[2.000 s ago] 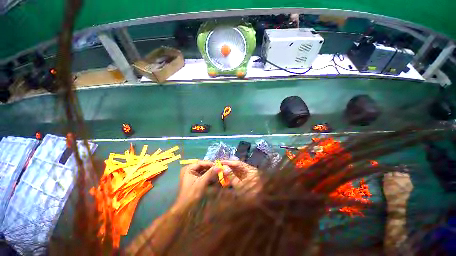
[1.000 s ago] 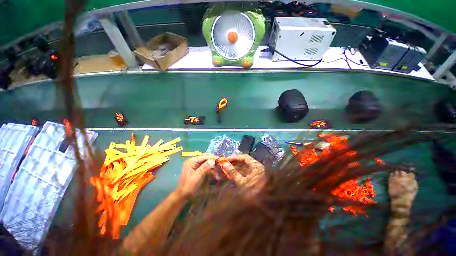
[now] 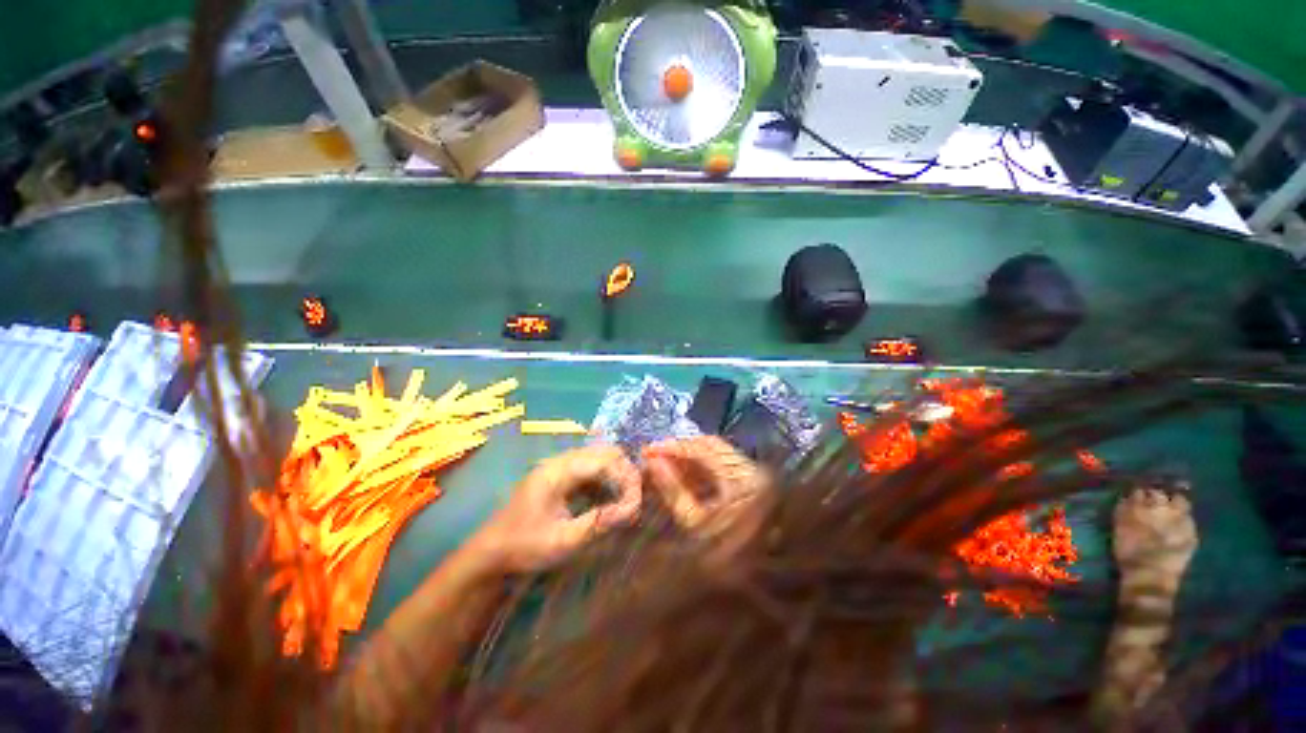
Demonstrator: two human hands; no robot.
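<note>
My left hand (image 3: 570,504) and my right hand (image 3: 705,484) meet at the fingertips in front of me, thumbs and forefingers curled in. Whatever is between the fingertips is too small or hidden to make out. A fanned pile of yellow-orange strips (image 3: 375,480) lies to the left, and a single strip (image 3: 553,427) lies just beyond my left hand. Beyond my hands are crinkled clear bags (image 3: 645,410) and a small black part (image 3: 712,403). A heap of small red-orange parts (image 3: 1014,541) is on the right, partly behind blurred hair.
White trays (image 3: 108,473) are at the left. Past the pale line, the belt carries black-and-orange parts (image 3: 530,327), a black piece with an orange loop (image 3: 617,281) and black rounded units (image 3: 824,291). Another person's hand (image 3: 1153,533) rests at the right. A green fan (image 3: 679,86) stands behind.
The belt pieces have shifted left. The orange piece seen between my fingertips earlier no longer shows clearly. My hands stay together, fingers more curled. The view has tilted down slightly.
</note>
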